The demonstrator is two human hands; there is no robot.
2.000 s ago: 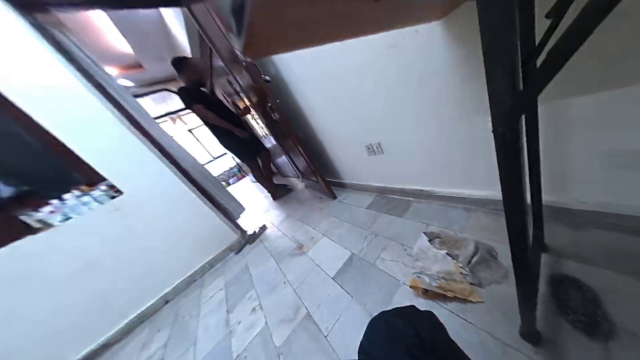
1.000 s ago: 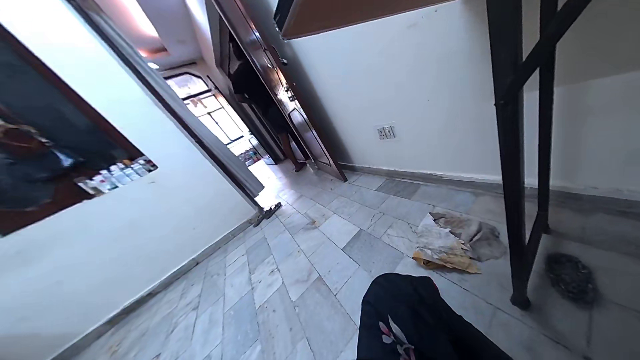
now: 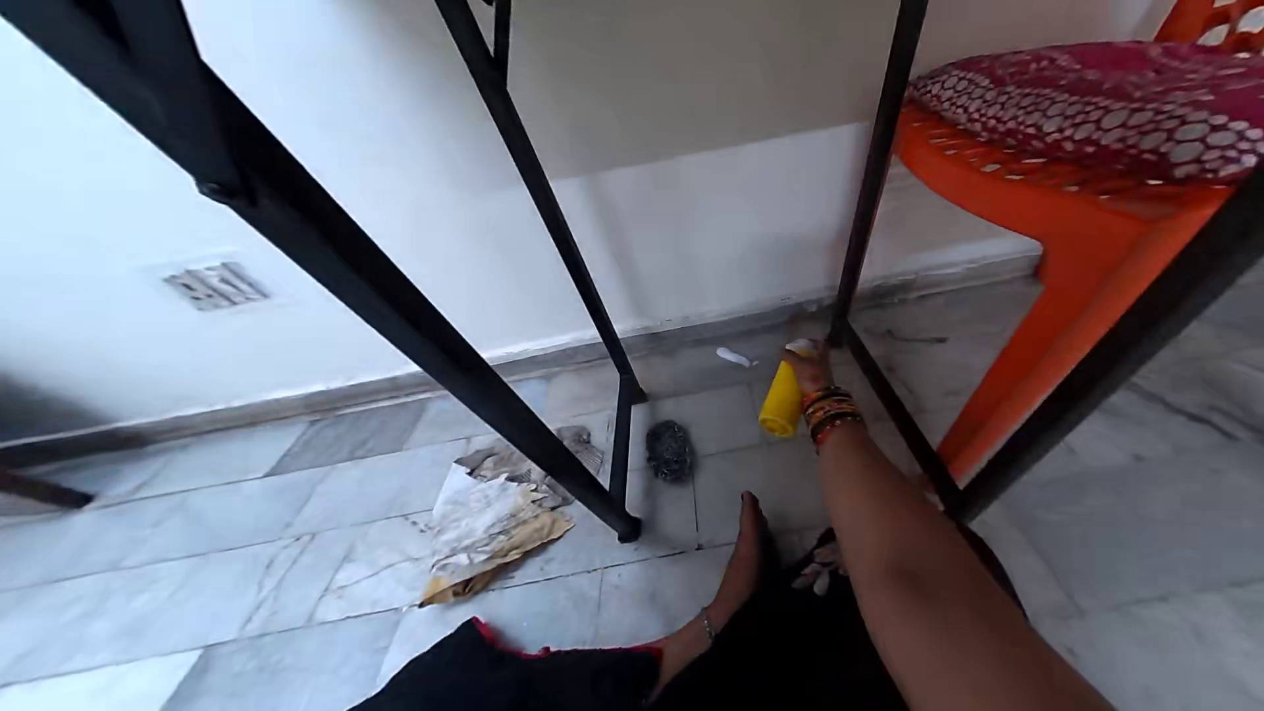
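Observation:
My right hand (image 3: pixel 812 367), with several bangles at the wrist, is closed around the top of a yellow bottle (image 3: pixel 782 400), which leans over the floor under the table frame. A small white object (image 3: pixel 734 356) lies by the wall, left of the bottle. Farther left is a dark, tangled scouring pad (image 3: pixel 671 451) on the tiles. Crumpled, stained paper or plastic (image 3: pixel 494 518) with a greyish cloth (image 3: pixel 583 449) lies beyond the near table leg. My left hand is out of view.
Black metal table legs (image 3: pixel 415 336) stand around the bottle and scouring pad. On the right is an orange plastic chair (image 3: pixel 1076 237) with a patterned maroon cushion (image 3: pixel 1106 109). The white wall (image 3: pixel 691 237) bounds the floor behind. My bare foot (image 3: pixel 746 553) is near the bottle.
The view has swung right and down, toward the floor beneath the table. My right hand, absent from both earlier frames, is now on the yellow bottle. The person by the door is out of view.

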